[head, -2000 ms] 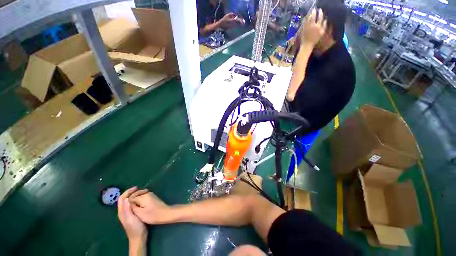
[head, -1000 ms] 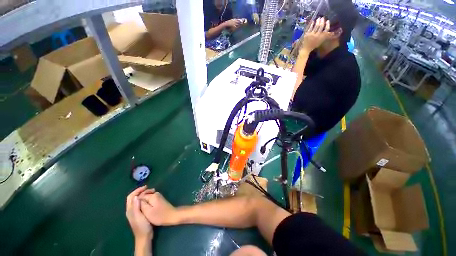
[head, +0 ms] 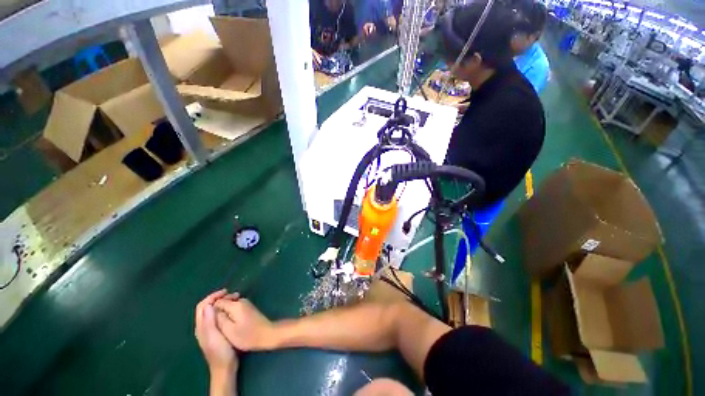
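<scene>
My left hand and my right hand are clasped together over the belt at lower left, fingers closed, with no object showing in them. A round pale disc with holes and a black rim lies on the dark green belt, beyond my hands and not touched. The orange screwdriver hangs upright, nose down, right of the disc. A pile of small screws lies below its nose, beyond my right forearm.
A white feeder box stands behind the screwdriver. A black pole and hoses are right of it. Dark housings and open cardboard boxes are on the left shelf. A person in black sits beyond. More cardboard boxes stand at right.
The disc has moved right and away from my hands along the belt. My hands stay clasped. The person in black has lowered the hand from the head.
</scene>
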